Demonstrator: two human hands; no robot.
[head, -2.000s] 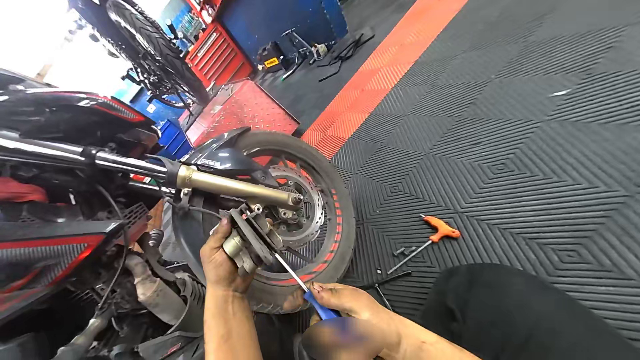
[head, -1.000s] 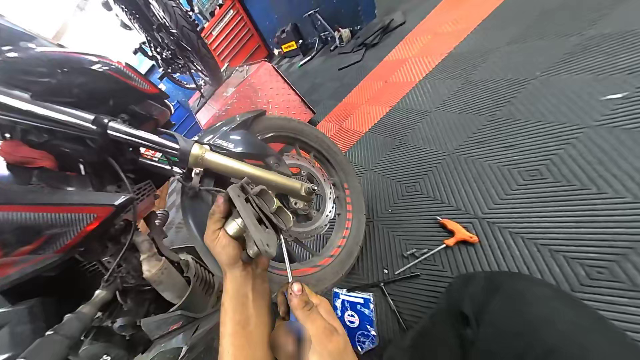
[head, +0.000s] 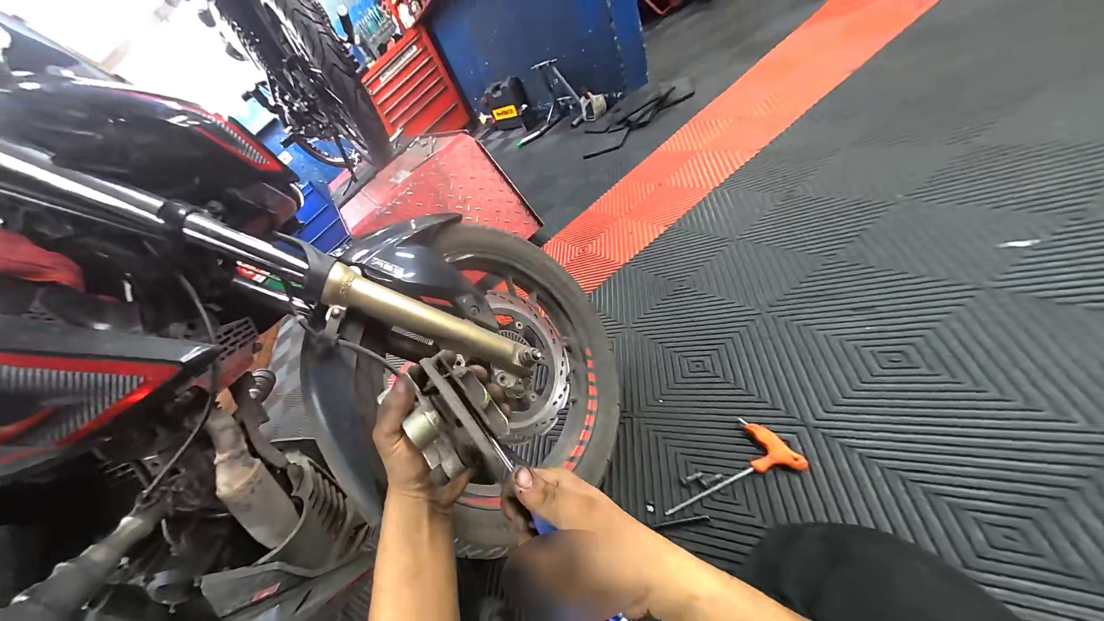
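Note:
My left hand [head: 412, 448] grips a dirty brake caliper [head: 424, 426] from below and its left side, in front of the motorcycle's front wheel [head: 604, 388]. A brake hose [head: 366, 352] runs up from the caliper toward the gold fork leg [head: 414, 321]. My right hand [head: 561, 517] holds a blue-handled screwdriver [head: 542, 523], its metal shaft pointing up into the caliper's lower edge. The tip is hidden inside the caliper. Behind the caliper shows the brake disc [head: 556, 379]. A blurred patch covers part of my right hand.
An orange T-handle hex key [head: 776, 452] lies on the black floor tiles, with small bolts [head: 703, 479] beside it. A red lift platform [head: 448, 185] stands behind the wheel, near a red tool chest [head: 418, 86]. My dark-clothed knee [head: 854, 569] is at the lower right.
The screwdriver's shaft now reaches into the caliper's lower edge, and its blue handle shows beneath my right thumb. My left hand keeps hold of the caliper.

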